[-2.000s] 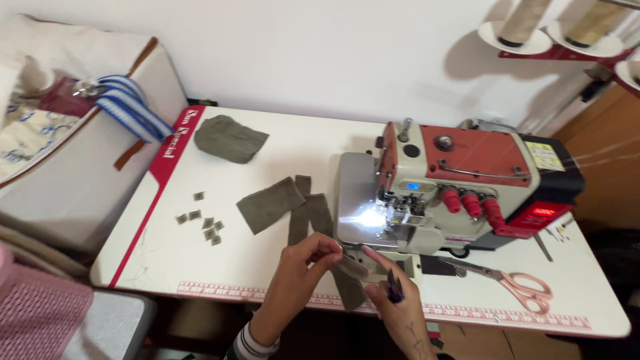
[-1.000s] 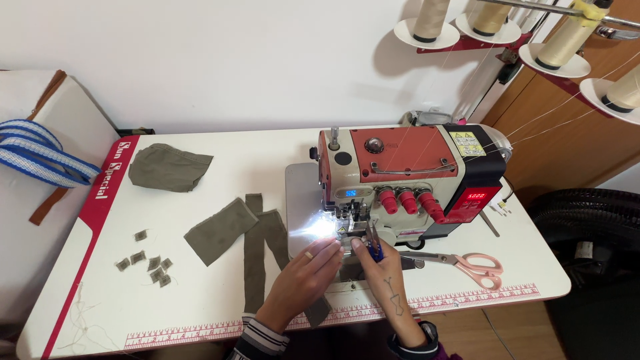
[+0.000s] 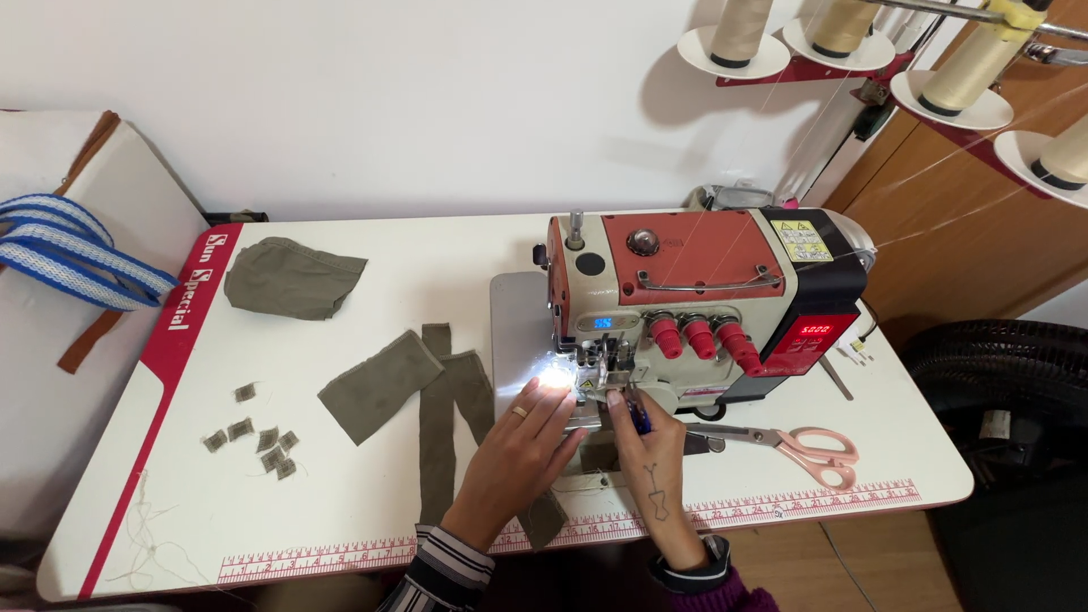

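Note:
An overlock sewing machine [image 3: 671, 289] with a red top stands on the white table, its lamp lit over the needle area. Flat at the presser foot, my left hand [image 3: 527, 450] has its fingers extended beside the lamp's glare. My right hand [image 3: 650, 442] is just right of the needle area, curled around a small dark blue-handled tool [image 3: 639, 415]. Under and between my hands, an olive fabric strip [image 3: 544, 518] partly shows; its end at the foot is hidden. More olive strips [image 3: 437, 442] and a rectangular olive piece [image 3: 382, 387] lie to the left.
Pink-handled scissors [image 3: 816, 450] lie right of my hands. Small olive fabric squares [image 3: 268, 439], loose threads [image 3: 153, 527] and a folded olive piece [image 3: 293, 279] are at the left. A printed ruler [image 3: 340, 558] runs along the front edge. Thread cones [image 3: 965, 76] stand above; a black fan [image 3: 1003, 408] is beyond the table's right.
Both hands have moved from in front of the machine to its needle area. My left hand, earlier pinching near the fabric, now lies flatter with fingers extended. The view has shifted.

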